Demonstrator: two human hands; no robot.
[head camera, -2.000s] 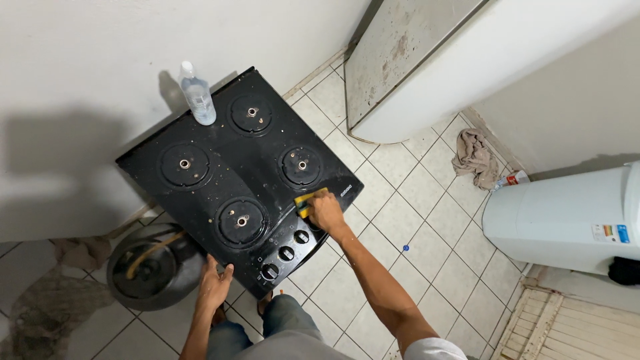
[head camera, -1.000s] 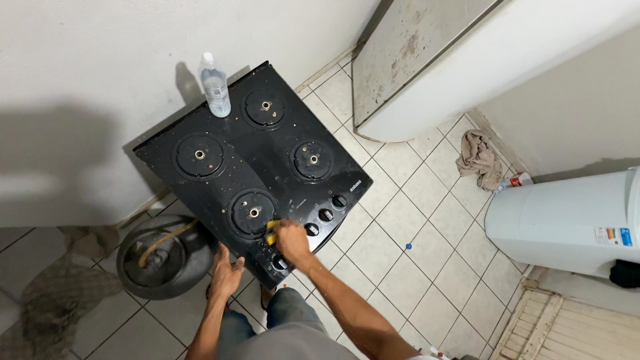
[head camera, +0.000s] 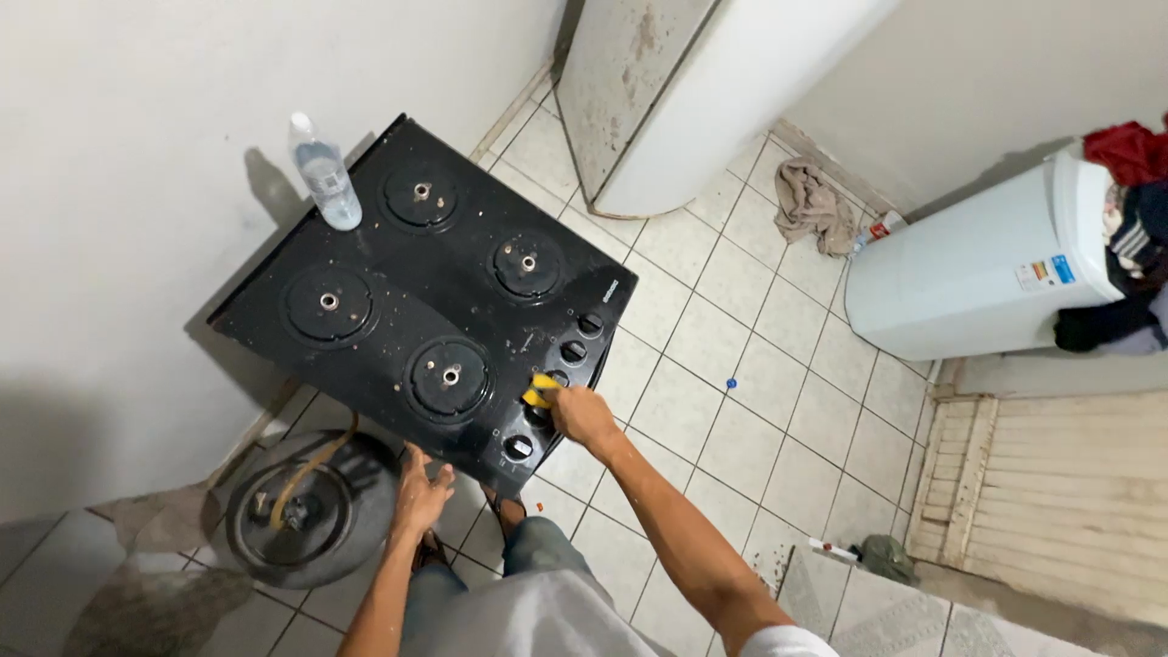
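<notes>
A black gas stove (head camera: 438, 274) with bare burners and scattered crumbs fills the left middle of the head view. My right hand (head camera: 584, 418) holds a yellow sponge (head camera: 540, 391) against the control panel, among the black knobs (head camera: 518, 446). At the stove's near left edge is my left hand (head camera: 422, 491), its fingers spread and nothing held; whether the fingertips touch the edge is hard to tell. A clear plastic bottle (head camera: 327, 178) with a white cap and pale liquid stands on the stove's back corner by the wall.
A gas cylinder (head camera: 246, 511) with a hose stands left of my left hand. A white appliance (head camera: 675, 119) with a stained side is beyond the stove. Rightward are a crumpled cloth (head camera: 808, 205), a white washing machine (head camera: 967, 265) topped with clothes, and a slatted panel (head camera: 1068, 493).
Two seconds ago the sponge was on the panel near the stove's right corner; a second ago it was beside the front-left burner. It is now among the knobs. My left hand stays near the edge.
</notes>
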